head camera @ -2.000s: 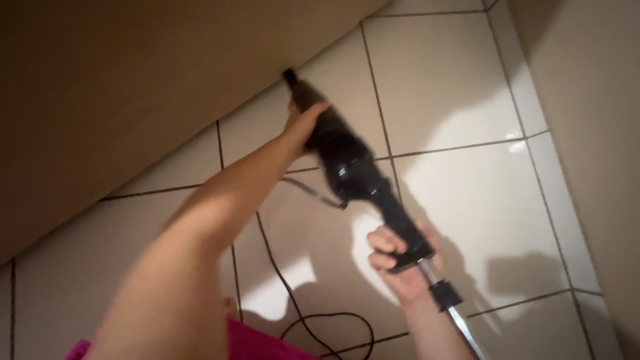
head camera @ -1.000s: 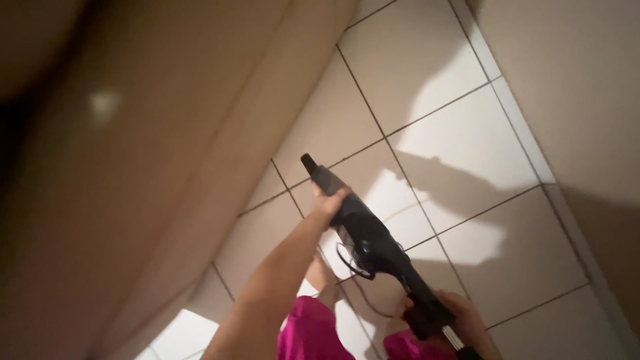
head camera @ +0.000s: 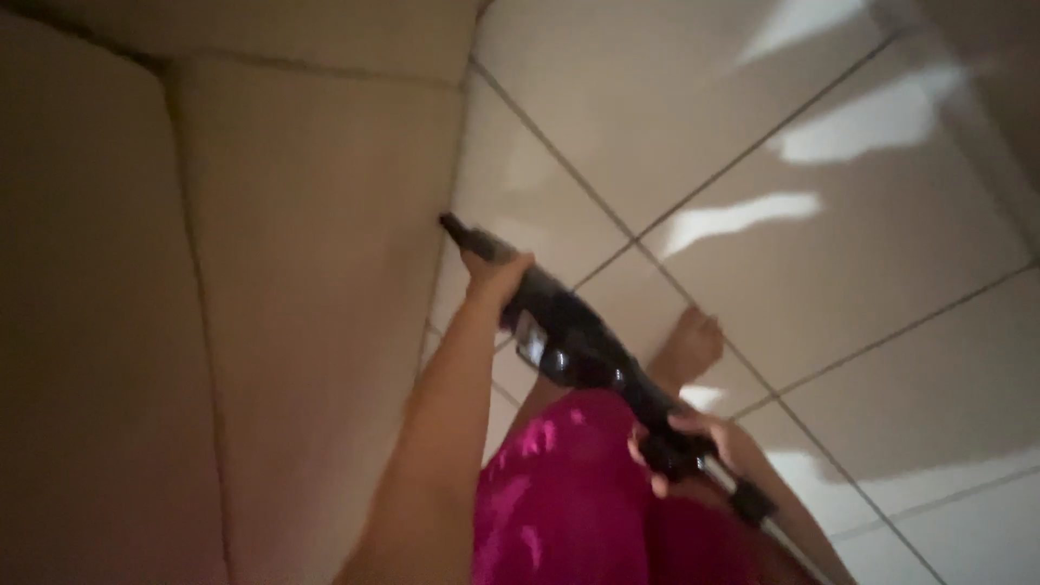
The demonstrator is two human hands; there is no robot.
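A dark stick vacuum cleaner [head camera: 569, 325] lies slantwise across the middle of the head view, its narrow black tip just at the edge of a beige upholstered piece of furniture. Around its front body, close behind that tip, my left hand [head camera: 497, 275] is wrapped. My right hand [head camera: 691, 455] grips the rear end, where a metal tube [head camera: 796, 546] runs off toward the lower right. Part of each hand's fingers is hidden by the vacuum. Blur softens its details.
Beige upholstery [head camera: 317, 244], seemingly a sofa, fills the left side. Light floor tiles [head camera: 812, 309] with dark joints spread to the right. A bare foot [head camera: 691, 345] stands beside the vacuum, and magenta clothing [head camera: 561, 496] covers my legs.
The view has shifted strongly. The vacuum, held in both hands throughout, has its tip at the furniture's edge, whereas one second ago the tip was over the tiles. The cord seen earlier is out of sight.
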